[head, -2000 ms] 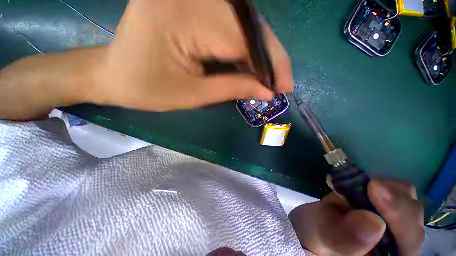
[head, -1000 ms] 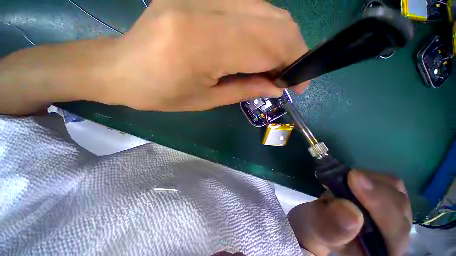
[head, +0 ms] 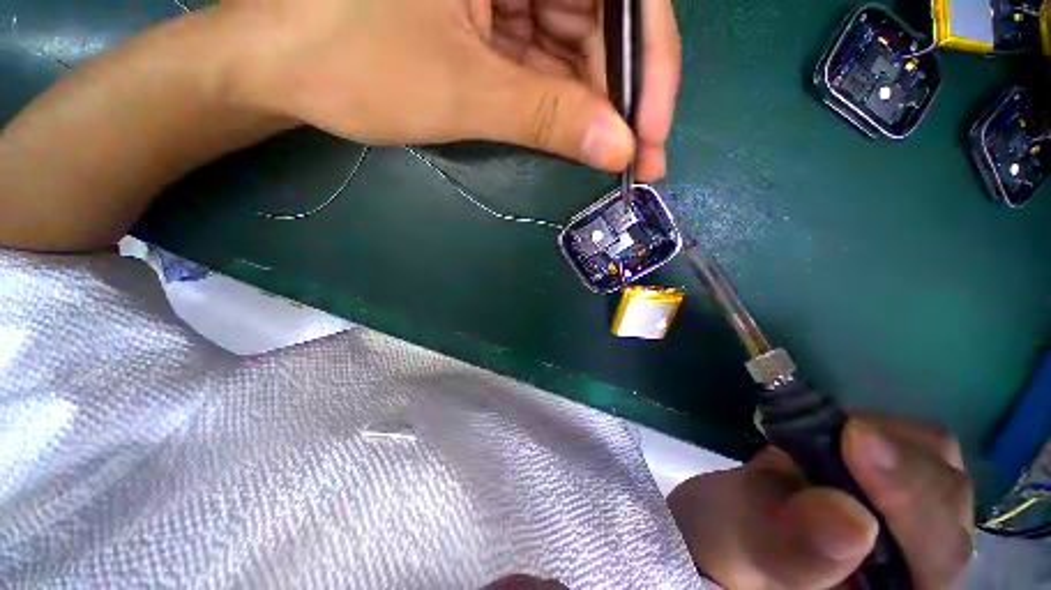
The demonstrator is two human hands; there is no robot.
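Note:
My left hand (head: 461,87) holds dark tweezers (head: 624,81) upright, their tips inside the watch case (head: 622,240) at its upper edge. The case lies open side up, with a dark circuit board in it. A battery (head: 648,312) with yellow edges lies just below the case. My right hand (head: 830,507) holds the soldering iron (head: 801,403) by its black handle. The iron's barrel points up-left and its tip end is beside the case's right rim; whether they touch I cannot tell. Thin solder wire (head: 490,212) runs from under my left hand to the case's left side.
Two similar cases (head: 882,78) with yellow-edged batteries (head: 966,23) lie at the upper right. A blue strip (head: 1026,426) and thin cables (head: 1020,513) are at the right edge. The mat's edge (head: 461,367) runs above the pale smock (head: 380,484).
My left hand has moved up and left, uncovering the case and the wire. The tweezers have swung from slanting to upright. The iron has drawn back a little to the lower right.

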